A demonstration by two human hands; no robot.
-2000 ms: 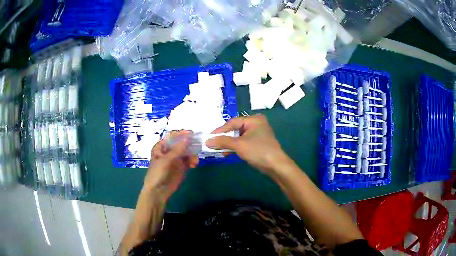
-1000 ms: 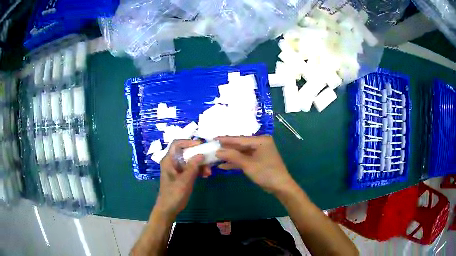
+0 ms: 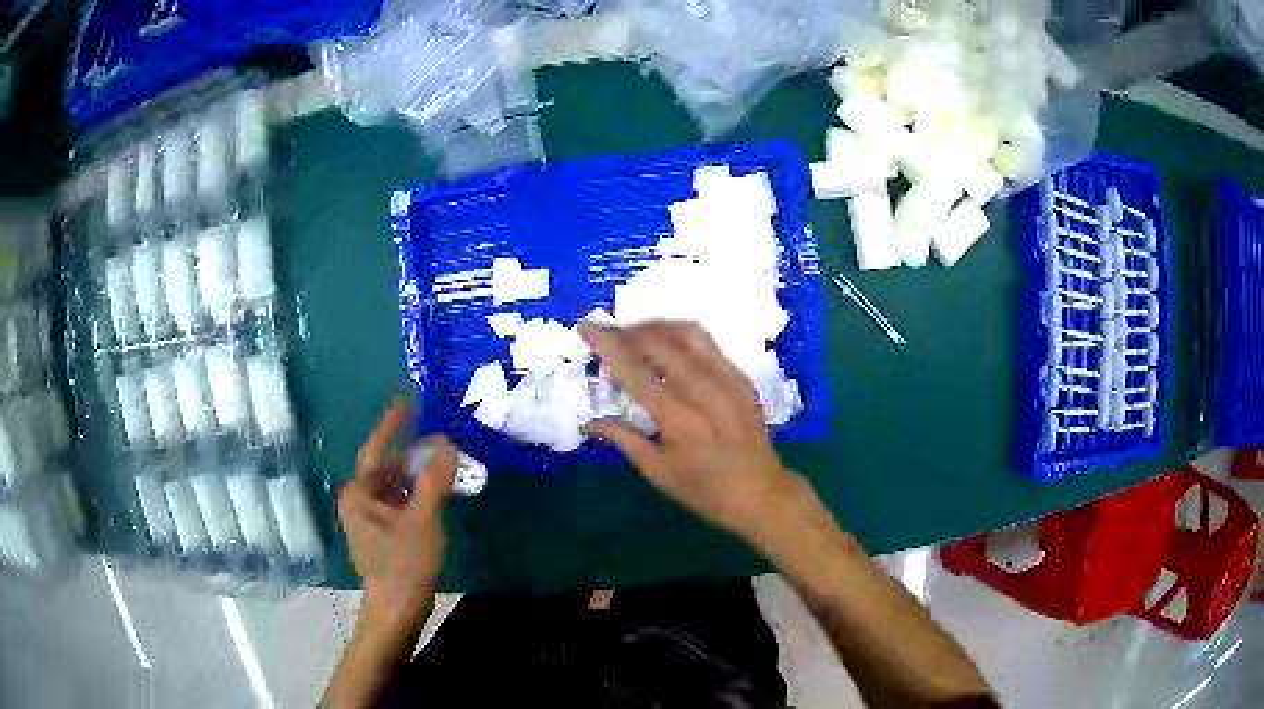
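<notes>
My left hand (image 3: 395, 501), slightly blurred, is left of the central tray's front corner. It holds a small white unit (image 3: 469, 478), whose rounded end with dark dots sticks out past the fingertips; the rest is hidden by the fingers. My right hand (image 3: 693, 423) is over the front of the blue central tray (image 3: 555, 208), fingers spread above the heap of white pieces (image 3: 707, 284). Something pale shows between its thumb and fingers; I cannot tell whether it is gripped. A few thin white sticks (image 3: 464, 285) lie in the tray.
A clear blister tray with rows of white units (image 3: 180, 284) is at left. Cream foam blocks (image 3: 929, 125) and crumpled plastic bags (image 3: 430, 83) lie behind. Two thin rods (image 3: 871, 309) lie right of the tray. A blue tray of headed sticks (image 3: 1033, 326) and red stools (image 3: 1109, 554) are at right.
My hands were together on the white unit and are now apart. My left hand has moved left with the unit; my right hand has opened out over the white pieces. The view has shifted.
</notes>
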